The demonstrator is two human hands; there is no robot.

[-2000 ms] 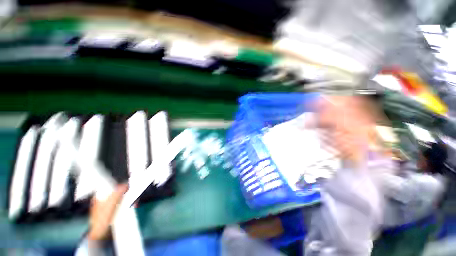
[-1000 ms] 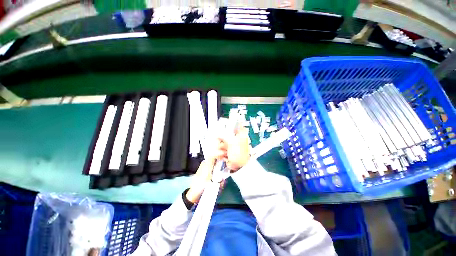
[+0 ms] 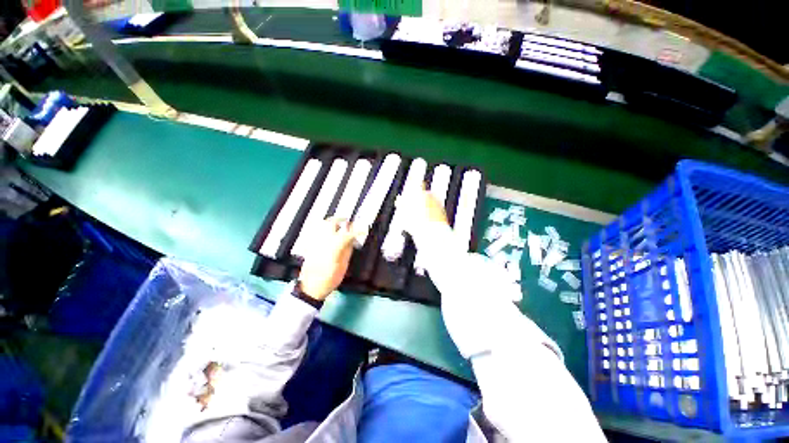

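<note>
A black tray (image 3: 279,266) on the green bench holds several white bars (image 3: 291,208) side by side in its slots. My left hand (image 3: 327,258), with a black wristband, is over the tray's front part, its fingertips near the lower ends of the bars. It partly covers them, and its grip is unclear. My right hand (image 3: 426,215) lies blurred over the bars right of the tray's middle. Its fingers point away from me, and whether they grip a bar is unclear. Small white pieces (image 3: 547,249) lie scattered right of the tray.
A blue crate (image 3: 640,303) with many thin white bars stands at right. A bin with a clear liner (image 3: 130,363) holds white pieces at lower left, below the bench edge. Another black tray (image 3: 65,149) is at far left. Dark trays (image 3: 554,69) lie on the shelf above.
The view has turned left. My hands have parted and moved onto the tray. The long strip they held is gone from them, and the tray's gap between bars now has a bar.
</note>
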